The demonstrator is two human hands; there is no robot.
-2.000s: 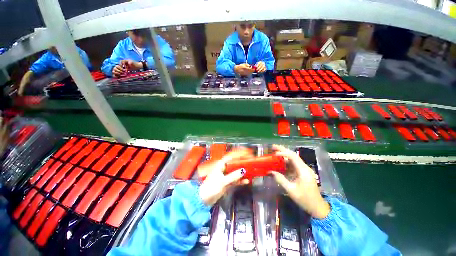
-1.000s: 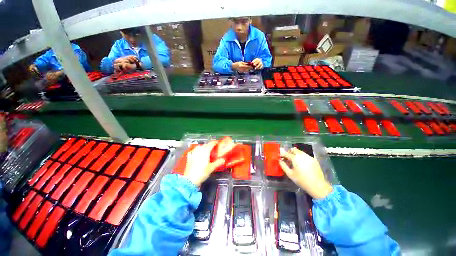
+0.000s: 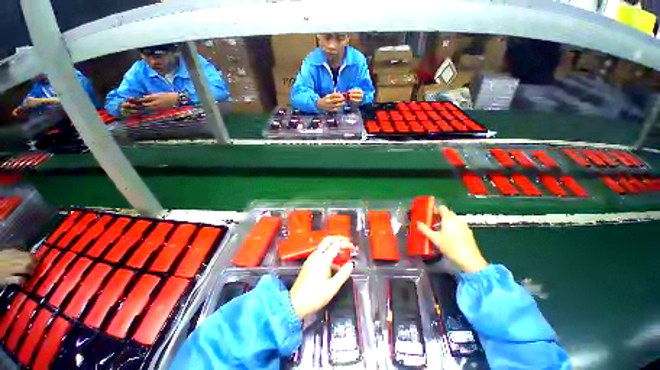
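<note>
The clear blister tray lies in front of me. Its far row shows red pieces; its near row holds uncovered black phones. My left hand holds one end of a red back cover, slanted over the far row. My right hand grips a red-backed phone, slightly tilted at the far right pocket. Its underside is hidden. My left sleeve hides part of the near row.
The black tray with rows of red covers stands at left, another person's hand beside it. Filled clear trays lie on the green belt. Workers in blue sit across it. A pale post rises at left.
My right hand has moved right to the far right pocket, where a red piece now shows. My left hand has moved right and nearer, holding a cover. The belt trays have shifted right. The view has turned slightly.
</note>
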